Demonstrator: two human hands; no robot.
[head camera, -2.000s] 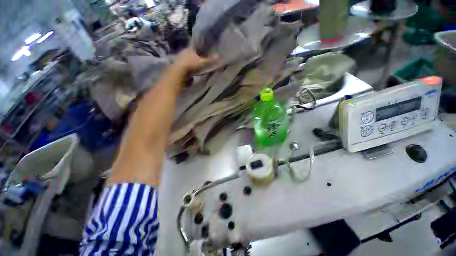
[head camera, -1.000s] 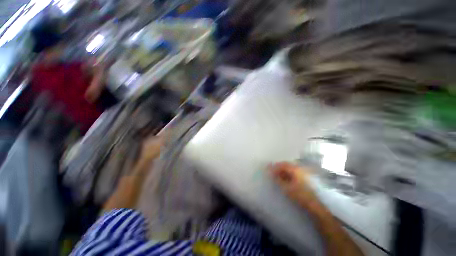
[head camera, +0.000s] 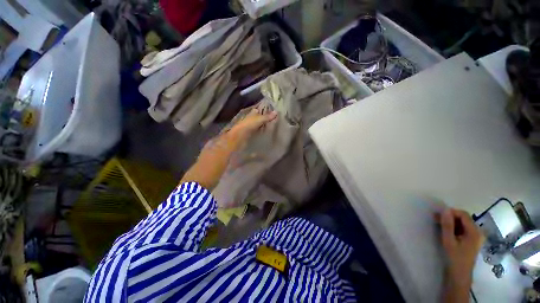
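My left hand is shut on the upper part of a taupe cloth garment piece, which hangs beside the left edge of the white machine table. Pale yellow-green bits show at the cloth's top and lower edge. My right hand rests at the right on the table, left of the needle plate, with its fingers curled. I cannot tell whether it holds anything.
A taupe cloth bundle hangs over a white bin behind. Another white bin holds dark items and cables. A large white bin stands at the left, with a yellow basket below it. Metal machine parts show at the right edge.
The view has turned down and left from the machine head and bottle. My left hand, blurred low at the left before, now grips the cloth beside the table. My right hand remains near the needle plate.
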